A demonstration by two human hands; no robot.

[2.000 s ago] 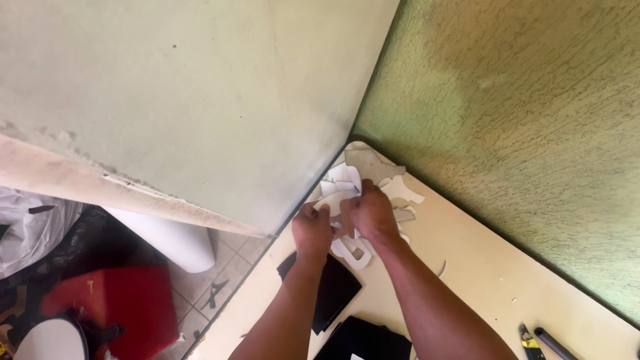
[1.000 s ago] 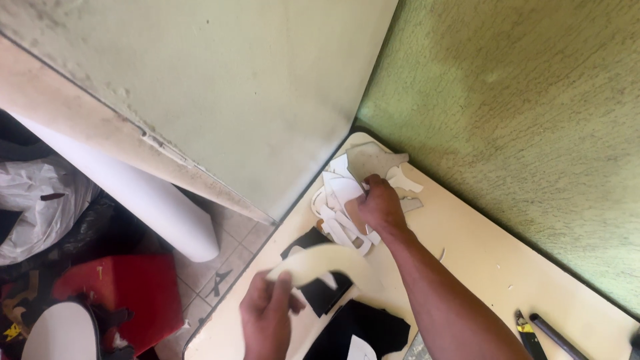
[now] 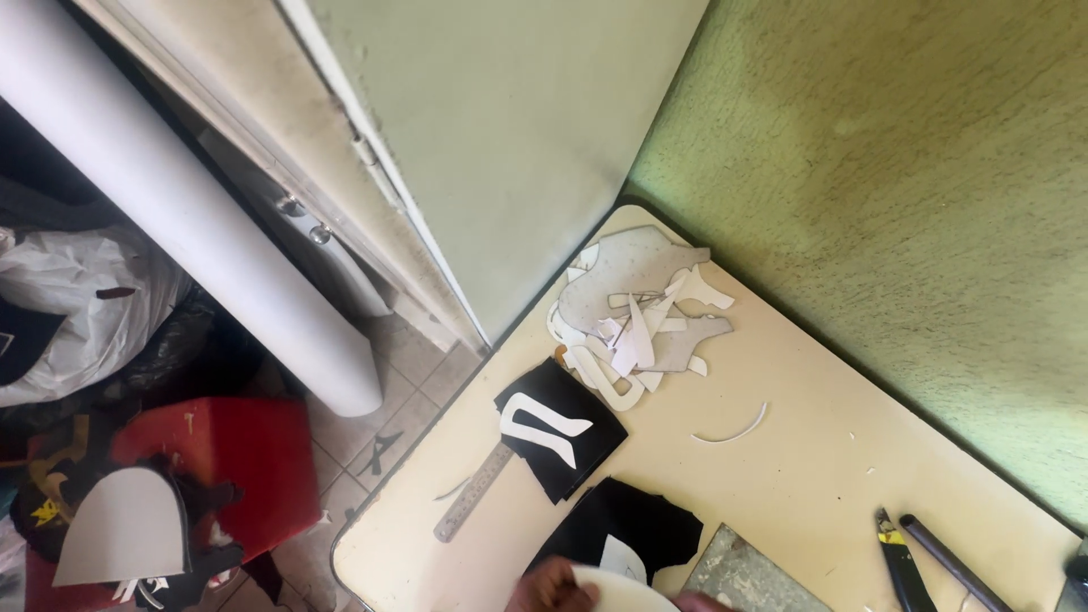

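My left hand, low in the view and partly cut off by its lower edge, grips a curved cream-white piece. Only the fingers of my right hand show, at the piece's other end; their hold is hidden. Just beyond lies black material with a white cut piece on it. Farther up, a white U-shaped piece rests on a black square of material, beside a metal ruler. White and grey cut pattern pieces are heaped in the table's far corner.
A yellow-and-black utility knife and a dark rod lie on the table at right, with a grey metal plate nearer. Walls border the far corner. Left of the table are a white roll and a red container.
My right hand has left the heap of pattern pieces and moved down near my left hand. A white U-shaped piece now shows on the black square. The view has shifted.
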